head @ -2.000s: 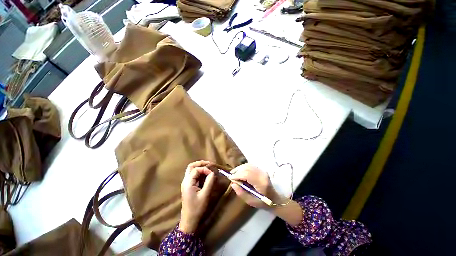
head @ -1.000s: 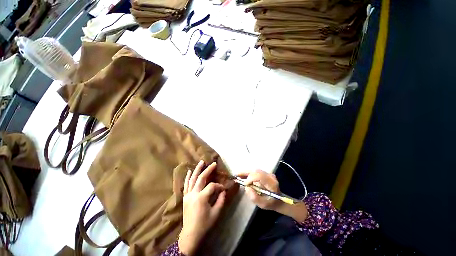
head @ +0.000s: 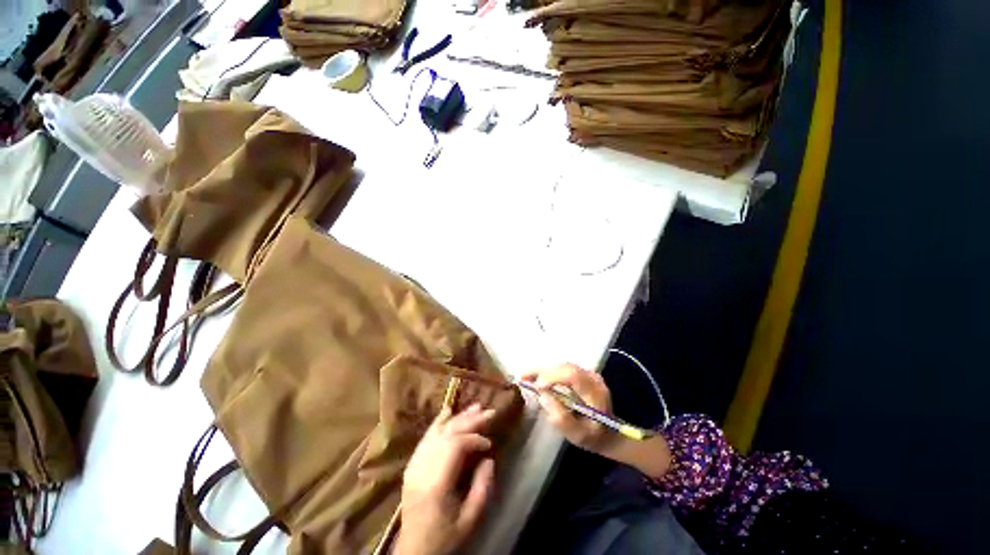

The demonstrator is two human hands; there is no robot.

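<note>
A tan-brown fabric bag (head: 315, 358) lies on the white table in front of me, its dark strap loops at its lower left. My left hand (head: 451, 477) rests on the bag's lower right part, fingers bent, beside a short gold-brown edge strip (head: 451, 396); whether it pinches fabric is unclear. My right hand (head: 578, 403) holds a slim white pen-shaped tool (head: 608, 421) with a yellow rear end like a pencil, its tip at the bag's right edge. A thin pale cord (head: 651, 377) curves from the tool's rear end over the table edge.
A second brown bag (head: 239, 184) with strap loops lies behind, near a clear ribbed plastic object (head: 109, 136). A tall brown fabric pile (head: 668, 92) stands at the back right. A tape roll (head: 345, 72), dark pliers (head: 421, 51) and black block (head: 442, 103) lie at the back.
Since a second ago, my left hand has moved down from the bag's edge and its fingers are more bent. The right hand with the tool has shifted slightly. Earlier, the view itself swung right.
</note>
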